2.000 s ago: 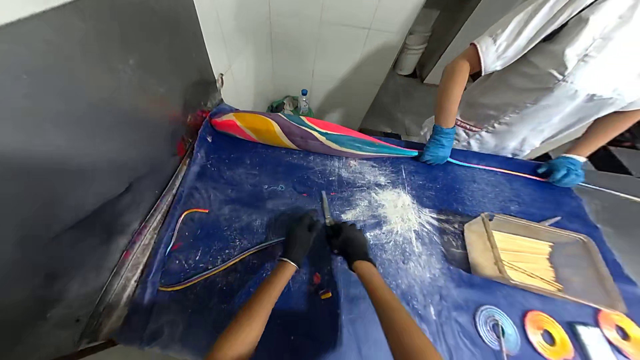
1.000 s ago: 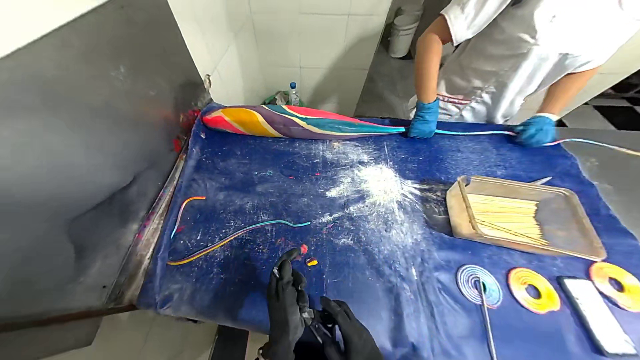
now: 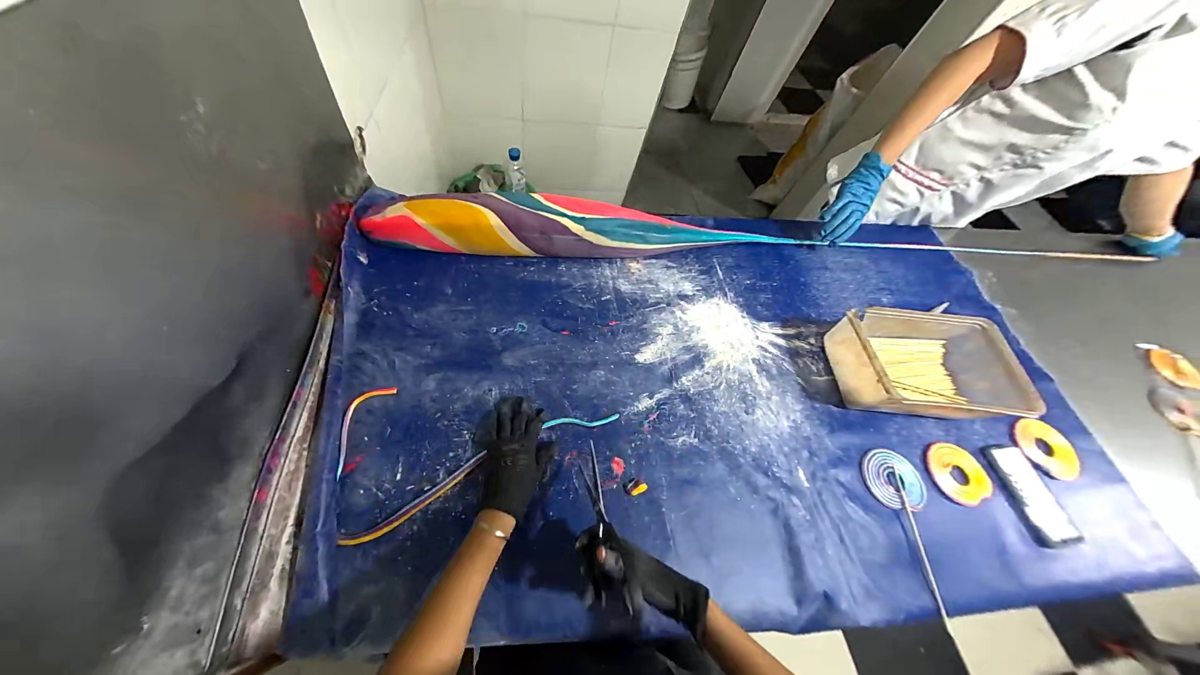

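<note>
My left hand [image 3: 514, 459], in a black glove, lies flat over a thin striped candy rope [image 3: 412, 509]; its teal end shows to the right of the fingers. Scissors [image 3: 597, 487] are in my black-gloved right hand [image 3: 614, 567], their blades pointing away from me and slightly apart. Small red and orange candy bits [image 3: 636, 487] lie beside the blades. Along the far edge rests a thick multicoloured candy roll [image 3: 525, 225], tapering rightward into a thin strand [image 3: 994, 250]. A co-worker's blue-gloved hands touch this strand at two places. A short candy piece [image 3: 352, 422] lies at the left.
White powder [image 3: 722, 333] is scattered on the blue cloth [image 3: 750, 553]. At the right are a plastic container [image 3: 1003, 375] of wooden sticks, a spiral lollipop [image 3: 893, 479], yellow-orange candy rings [image 3: 958, 473] and a phone-like slab [image 3: 1033, 495]. A metal wall [image 3: 169, 281] borders the left side.
My left hand has moved forward onto the candy rope, and my right hand now holds the scissors over the cloth. The co-worker's farther-right hand has moved right along the strand.
</note>
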